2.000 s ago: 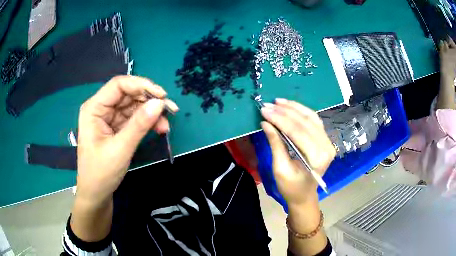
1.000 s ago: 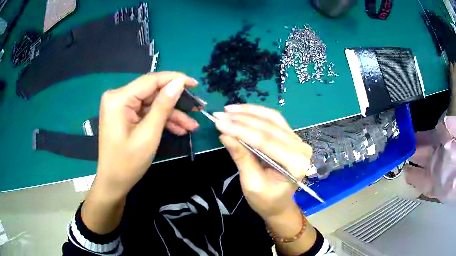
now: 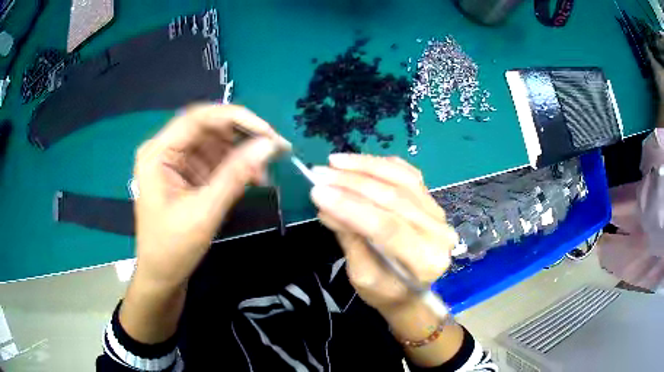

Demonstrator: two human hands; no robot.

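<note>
My left hand (image 3: 193,182) is blurred and pinches a small dark strip part (image 3: 251,131) between thumb and fingers; most of it is hidden. My right hand (image 3: 382,218) holds slim silver tweezers (image 3: 303,169), whose tip points at the left fingertips. Whether the tip touches the part is too blurred to tell. A loose heap of small black parts (image 3: 349,98) lies beyond my hands. A heap of small silver parts (image 3: 445,76) lies just right of it.
Long curved stacked strips (image 3: 131,80) lie left, with a shorter row (image 3: 98,212) nearer me. A black sheet (image 3: 568,109) lies right. A blue bin (image 3: 510,269) sits below the table edge. A phone (image 3: 89,22) and a metal cup (image 3: 486,9) are at the far side. A person's pink sleeve (image 3: 641,225) shows right.
Since two seconds ago, my right hand has moved left from beside the silver heap to my left fingertips. In the last second both hands stay close together and the left has blurred.
</note>
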